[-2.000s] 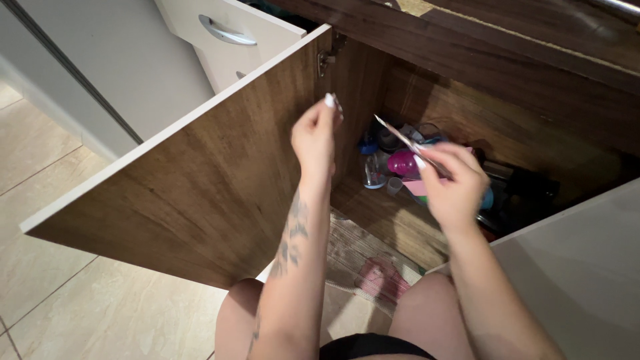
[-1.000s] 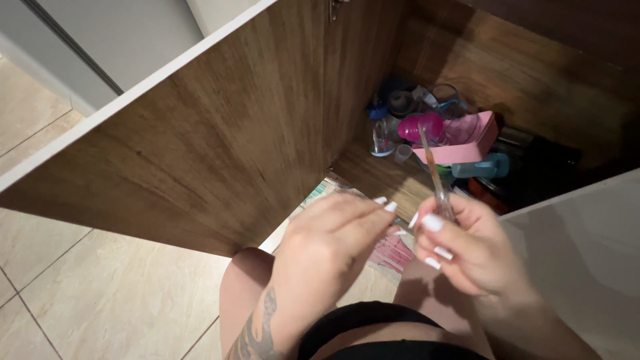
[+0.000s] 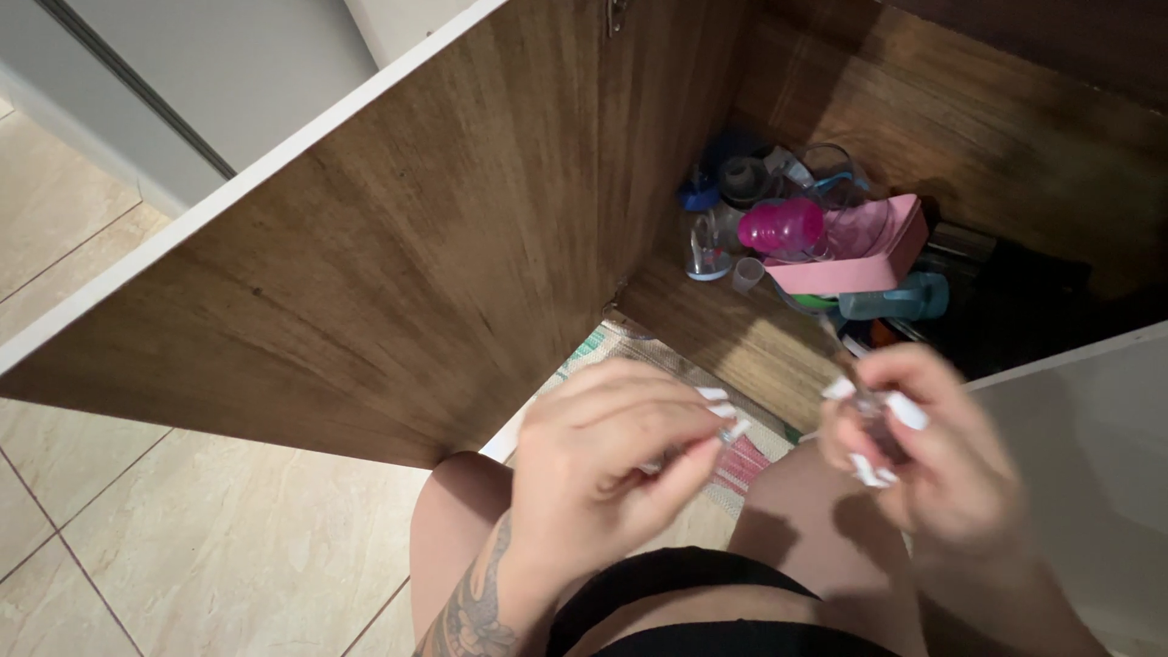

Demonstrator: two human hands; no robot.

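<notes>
My left hand (image 3: 630,447) is at the lower middle, its fingertips pinched together near a small, blurred shiny bit; whether it holds this cannot be told. Right of it, my right hand (image 3: 922,447) grips a slim tool (image 3: 847,360) with a clear handle, pointing up and away toward the cabinet; blur hides its kind. The two hands are apart. Beyond them, on the cabinet floor, lie a magenta plastic bottle (image 3: 781,225) on a pink bin (image 3: 844,276), a teal bottle (image 3: 899,298), a small clear cup (image 3: 748,274) and a clear bottle with a blue rim (image 3: 707,248).
An open wood-grain cabinet door (image 3: 438,228) with a white edge spans the left. Dark items (image 3: 1022,274) lie at the right inside the cabinet. A patterned mat (image 3: 739,465) is under the hands, on beige floor tiles (image 3: 255,538). My knees flank the mat.
Since one second ago my hands have moved apart, the right one to the right. The slim tool remains in my right hand. The view has tilted down since two seconds ago.
</notes>
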